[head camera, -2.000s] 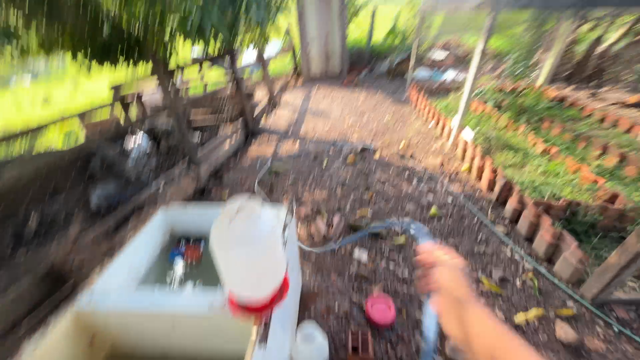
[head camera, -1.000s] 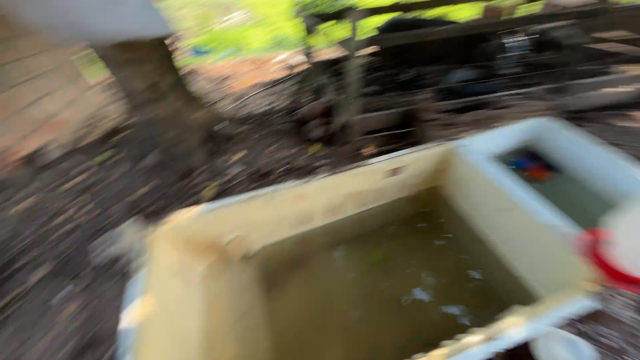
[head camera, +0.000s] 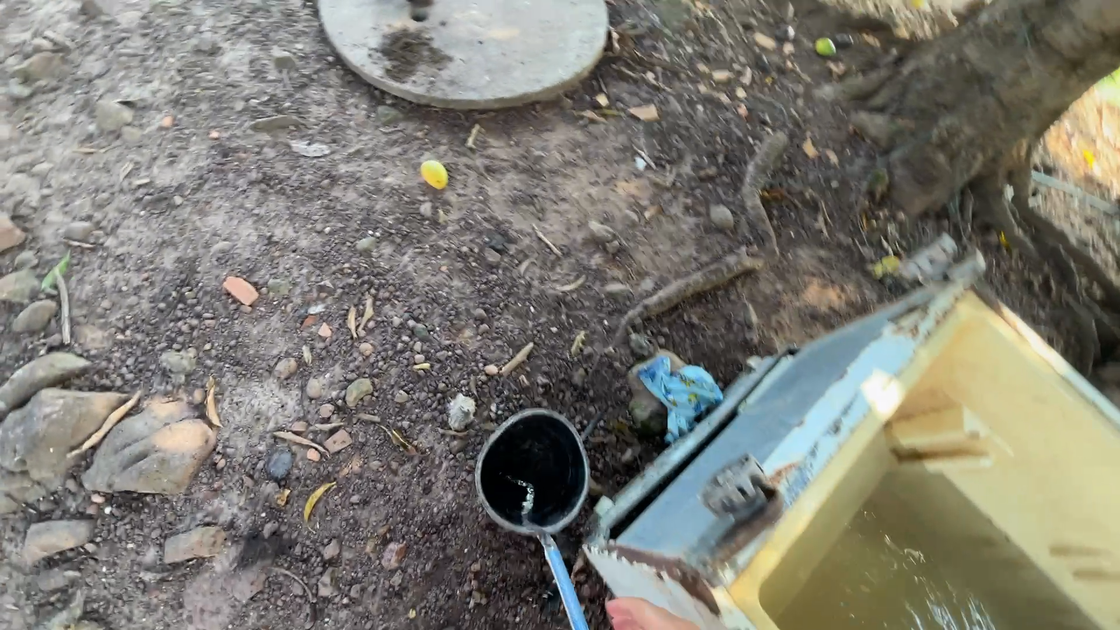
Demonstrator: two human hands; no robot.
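Observation:
A blue hose (head camera: 565,582) rises from the bottom edge to the rim of a round, dark-lined container (head camera: 534,471) on the dirt. A thin stream of water shows inside the container. Only part of one hand, seemingly my right hand (head camera: 649,615), shows at the bottom edge, just right of the hose and by the near corner of an old refrigerator-like tub (head camera: 840,437). Whether it grips anything is hidden. The tub has a rusty metal shell and a yellowed inner lining, with murky water (head camera: 910,560) inside. My left hand is out of view.
Crumpled blue plastic (head camera: 681,394) lies beside the tub. Large stones (head camera: 153,446) are at the left, a round concrete slab (head camera: 472,52) at the top. Roots (head camera: 691,289) run from a tree trunk (head camera: 971,105) at the right. A yellow fruit (head camera: 434,174) lies on the ground.
The view has swung far, from the path and tub to the ground beside the tub. The hose, held in my right hand two seconds ago, now reaches the dark container's rim.

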